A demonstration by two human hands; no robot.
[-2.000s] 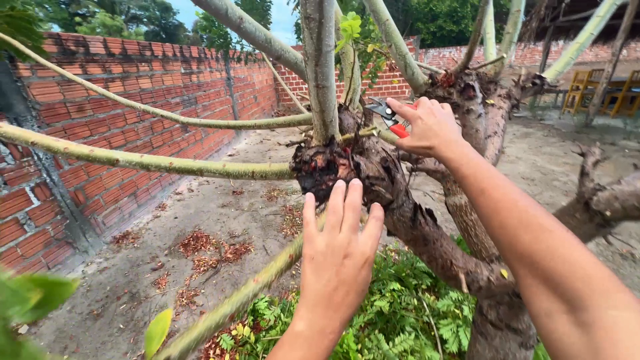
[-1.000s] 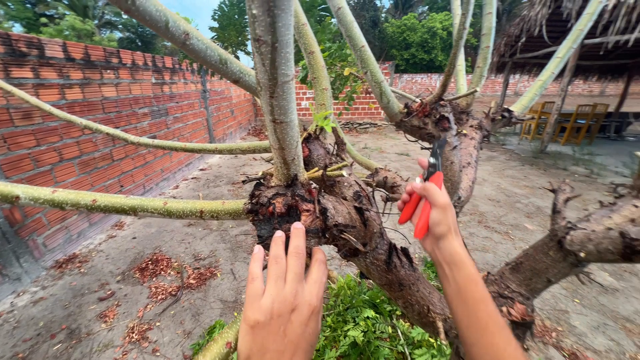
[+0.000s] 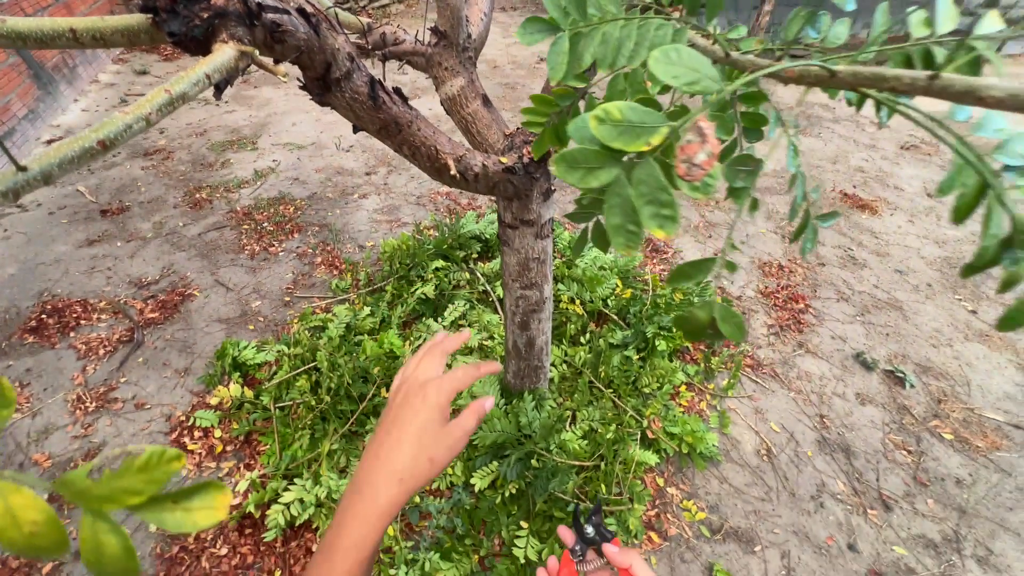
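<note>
My left hand (image 3: 428, 416) is raised in the lower middle, fingers apart and holding nothing, in front of the leafy cuttings and left of the tree trunk (image 3: 526, 296). At the bottom edge my right hand (image 3: 628, 558), partly cut off by the frame, holds pruning shears (image 3: 592, 534) with red handles, black blades and a spring. The blades point up and look parted. Green cut foliage (image 3: 360, 336) lies heaped around the trunk's base. From the trunk's top a thick rough limb (image 3: 352, 88) slants up left to a dark knot with pale green branches (image 3: 120, 128).
A leafy branch (image 3: 880, 78) reaches in from the right at the top, its leaves hanging near the trunk. Blurred leaves (image 3: 120, 488) stand close at lower left. Dry reddish leaves (image 3: 268, 224) lie on sandy ground. A brick wall (image 3: 24, 96) runs at upper left.
The view has tilted down strongly to the trunk's base. My left hand has left the dark knot it was at. The shears in my right hand, earlier up among the limbs, are now low.
</note>
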